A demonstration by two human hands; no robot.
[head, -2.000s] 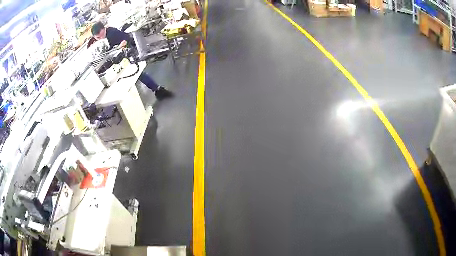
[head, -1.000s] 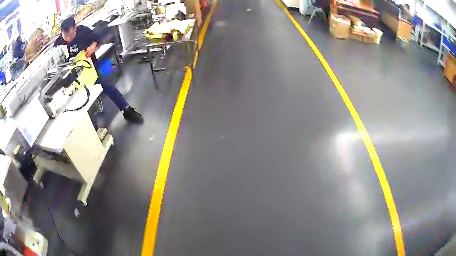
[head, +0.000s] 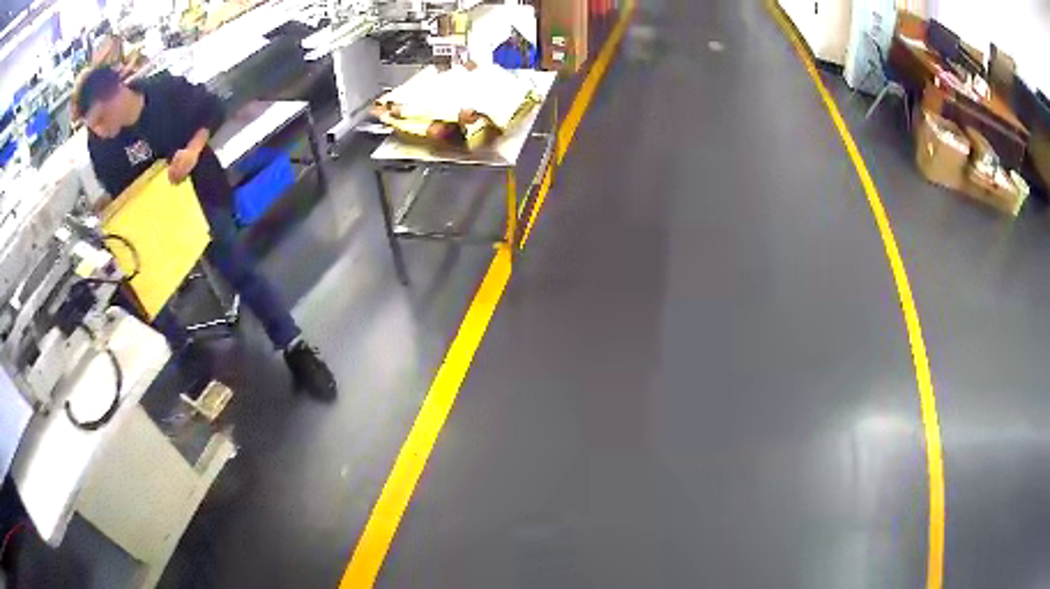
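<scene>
Neither of my hands is in the picture. Nearest in front of me is the grey floor (head: 714, 380) of an aisle between two yellow lines. At the lower left stands a white sewing table (head: 138, 483) with a sewing machine (head: 86, 259) and a black cable curved over its top. Behind it a person (head: 173, 127) in dark clothes holds a flat yellow panel (head: 161, 236) upright at the machine.
A steel-legged table (head: 449, 152) with yellow and brown fabric pieces (head: 466, 121) stands left of the yellow line (head: 461, 328). A blue bin (head: 265, 186) is behind the person. Cardboard boxes (head: 946, 150), a chair (head: 887, 86) and a brown desk (head: 979, 104) stand at the upper right.
The view has moved forward along the aisle. The person, yellow panel and fabric table appear nearer and larger. The nearer sewing table with the orange piece has left the picture.
</scene>
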